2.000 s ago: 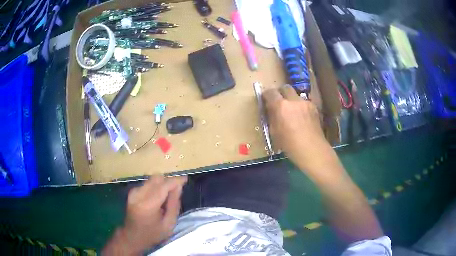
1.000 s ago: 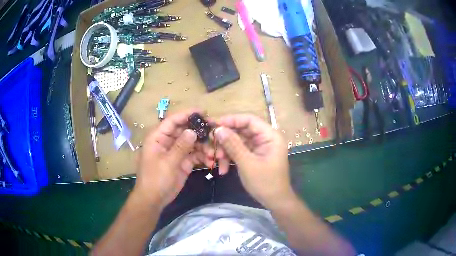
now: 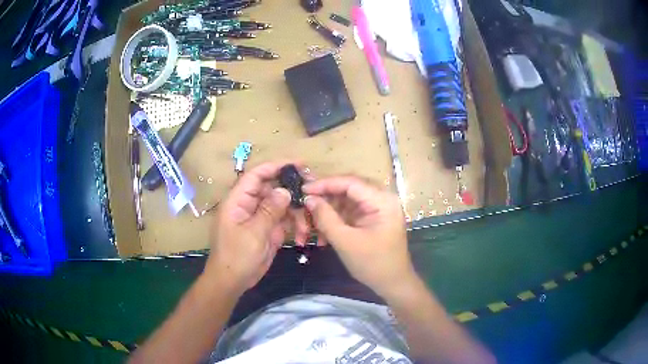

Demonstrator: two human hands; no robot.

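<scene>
A small black housing (image 3: 291, 186) is held between both hands above the tray's near edge. My left hand (image 3: 250, 220) grips its left side with thumb and fingers. My right hand (image 3: 359, 224) has its thumb and fingertips at the housing's right side, on what looks like a thin red lead. A small white connector (image 3: 303, 257) hangs below the fingers. The turquoise part (image 3: 242, 155) lies in the tray beyond my left hand. The housing's inside is too small and blurred to tell.
Cardboard tray (image 3: 131, 248) holds a black block (image 3: 320, 94), blue electric screwdriver (image 3: 439, 64), pink marker (image 3: 371, 51), silver strip (image 3: 395, 153), tape roll (image 3: 148, 59), circuit boards (image 3: 213, 33), pale purple handle part (image 3: 163, 163) and small screws. A blue bin (image 3: 28, 178) stands left; red-handled pliers (image 3: 516, 131) lie right.
Two seconds ago my right hand was by the screwdriver, my left at the tray's front edge, and the housing on the cardboard. Both hands then came together around it; since then they shifted only slightly.
</scene>
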